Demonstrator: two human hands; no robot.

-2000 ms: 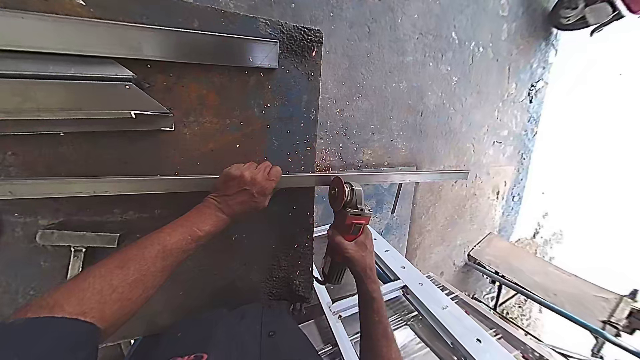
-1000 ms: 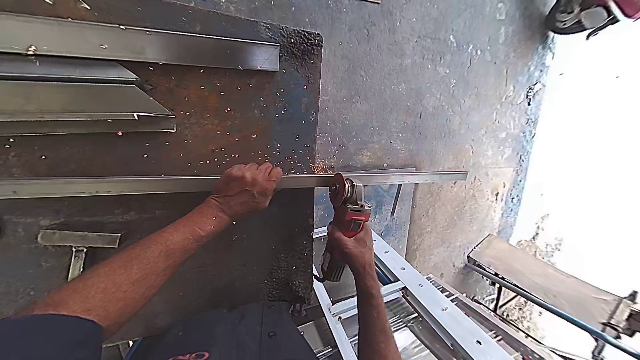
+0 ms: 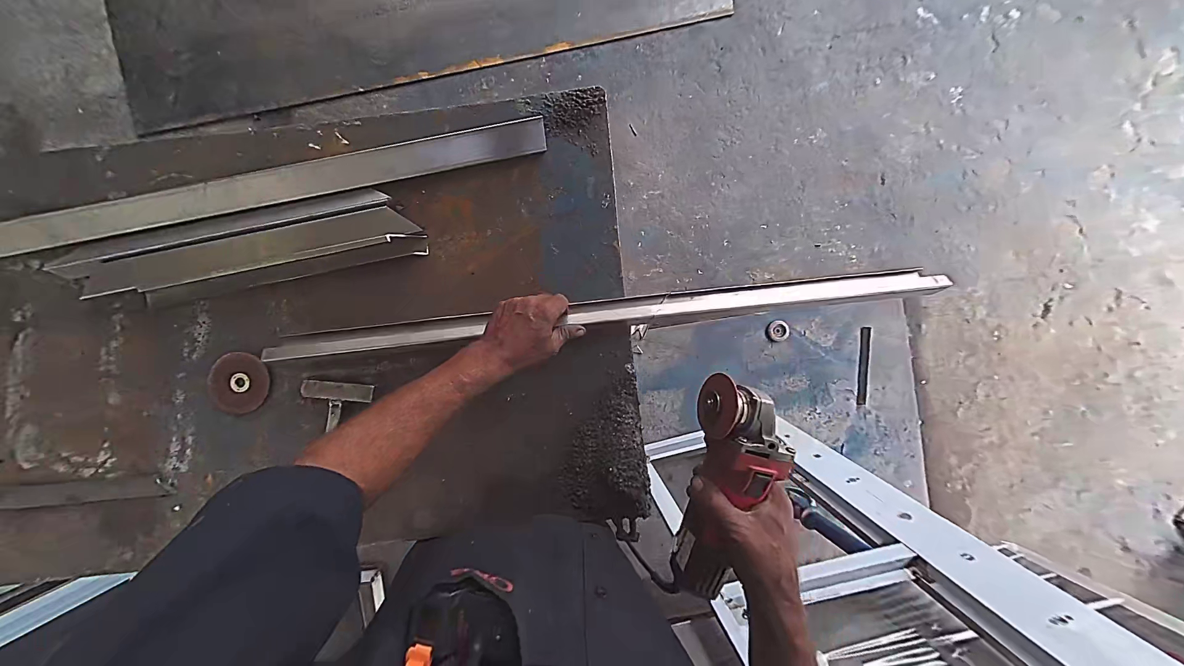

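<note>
My left hand [image 3: 529,331] is closed on a long thin metal profile [image 3: 740,302], which lies across the steel bench plate [image 3: 518,453] and sticks out past its right edge. A cut line crosses the profile a little right of that hand. In my right hand [image 3: 740,527] is a red angle grinder [image 3: 751,467], its disc [image 3: 721,405] held below the profile and apart from it. Left of my left arm lie a loose abrasive disc [image 3: 239,382] and a T-shaped metal piece [image 3: 338,389].
Several metal profiles [image 3: 277,185] lie on the upper left of the plate. A white metal frame [image 3: 934,541] stands at the lower right. On the floor beyond the bench are a small round part [image 3: 778,330] and a dark strip [image 3: 864,365]. A larger sheet [image 3: 416,46] lies at the top.
The grinder has come away from the profile, towards me, and the sparks seen earlier are gone. The profile now slants up to the right. The view has shifted.
</note>
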